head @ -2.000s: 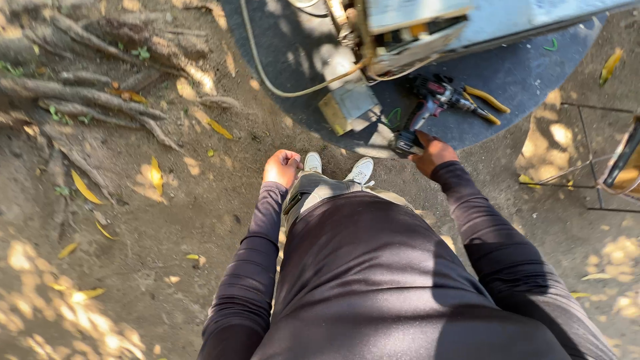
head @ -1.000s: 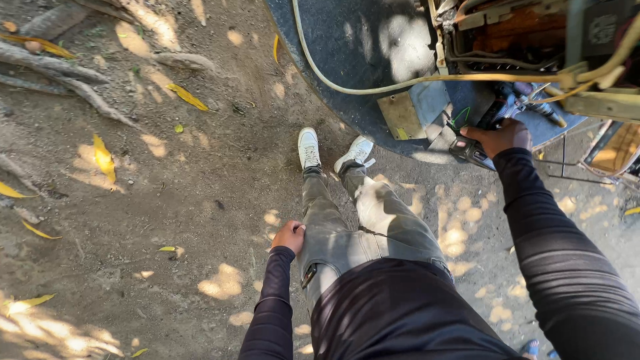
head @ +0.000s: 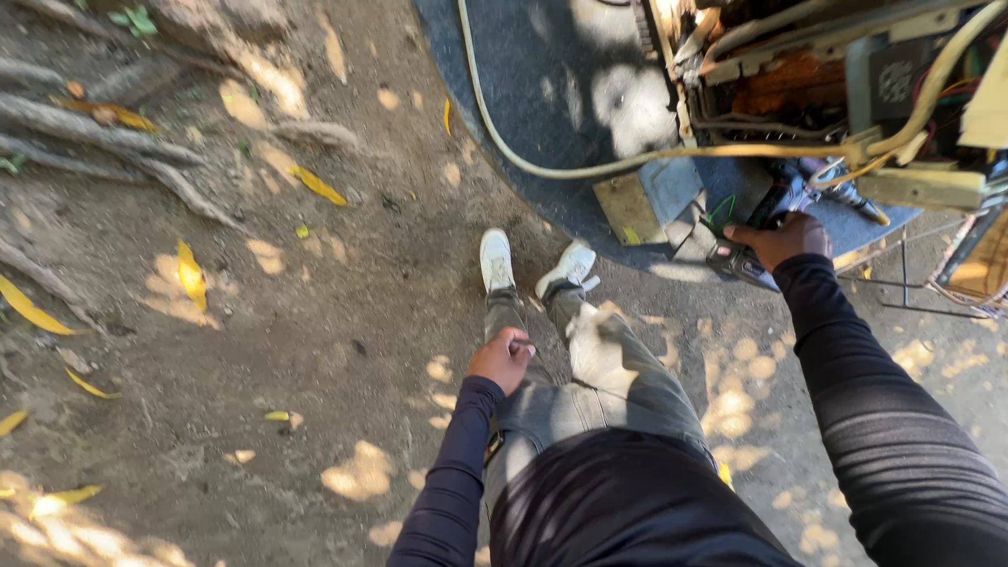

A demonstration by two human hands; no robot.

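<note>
In the head view my right hand (head: 790,239) grips a dark cordless drill (head: 776,197) near the edge of a round dark tabletop (head: 543,102). The tool's battery end (head: 739,261) reaches past the edge, and its front lies partly behind a cable. Left of it sit a grey metal box (head: 650,200) and a small green wire loop (head: 720,211). My left hand (head: 502,361) hangs in front of my thigh with curled fingers; a small dark thing shows at the fingertips, too little to name.
An opened appliance housing (head: 787,87) with pipes and wiring stands on the tabletop. A thick pale cable (head: 567,168) curves across it. A thin metal frame stand (head: 906,276) is at the right. Tree roots (head: 102,134) and yellow leaves (head: 190,276) lie on the dirt at left.
The view has shifted a lot. My right hand stays at the drill throughout. Pliers seen beside the drill in the oldest frame are now mostly hidden behind the housing and cable.
</note>
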